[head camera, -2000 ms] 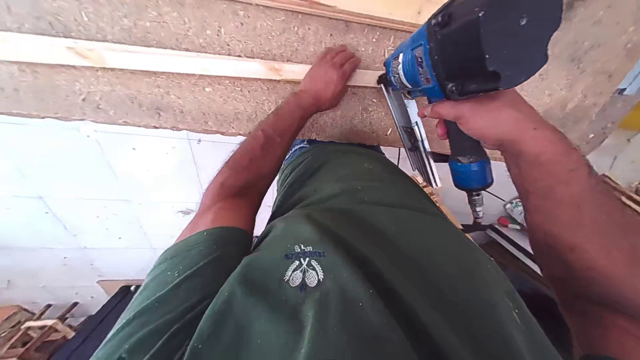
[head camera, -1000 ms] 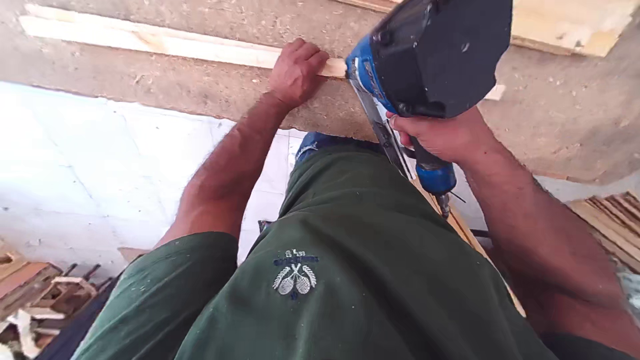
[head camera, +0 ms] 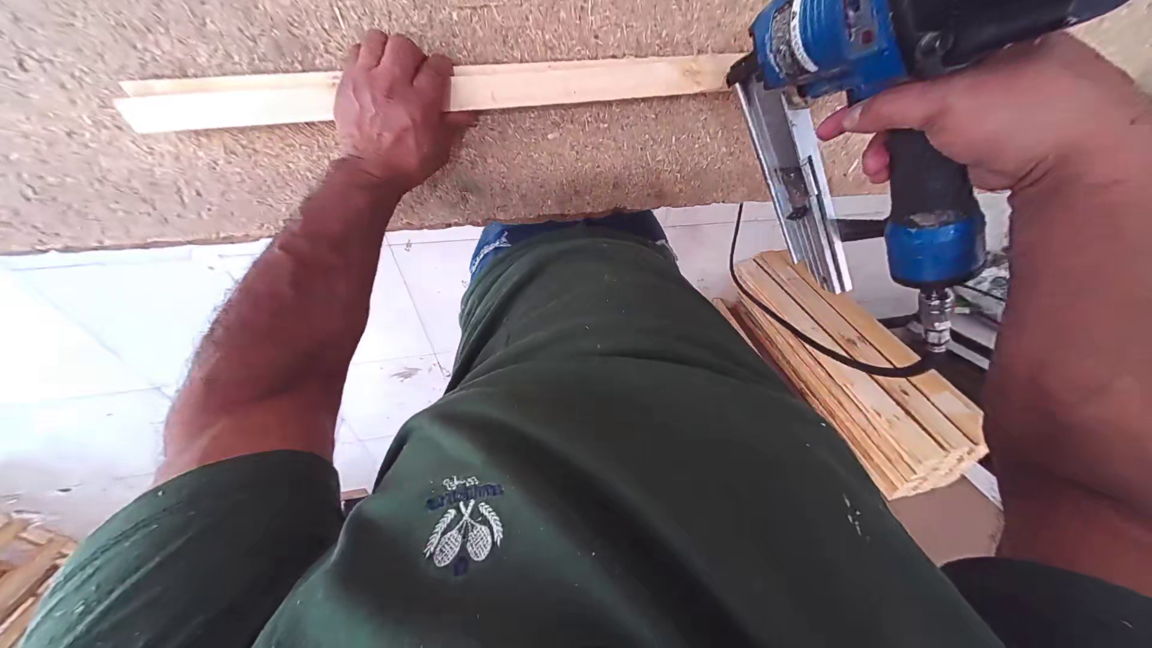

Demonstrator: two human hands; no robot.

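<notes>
My left hand (head camera: 393, 108) presses down on two thin pale wooden strips (head camera: 576, 83), which lie lengthwise against each other on a particleboard tabletop (head camera: 576, 171). Its fingers wrap over their far edge. A blue and black pneumatic nail gun (head camera: 832, 45) is in my right hand (head camera: 999, 108), gripped by its handle. The gun's nose meets the right end of the strips, and its silver magazine slants down toward me past the board's edge. An air fitting (head camera: 936, 319) sits at the base of the handle. The trigger is hidden behind my fingers.
A stack of wooden strips (head camera: 864, 378) lies below the table at the right, with a thin black hose (head camera: 810, 340) looping over it. More wood pieces (head camera: 27, 567) are at the lower left. White floor tiles (head camera: 81, 360) show beyond the board's near edge.
The nail gun's nose was farther left along the strips one second ago and is now at their right end. The view has shifted. Both hands keep their hold.
</notes>
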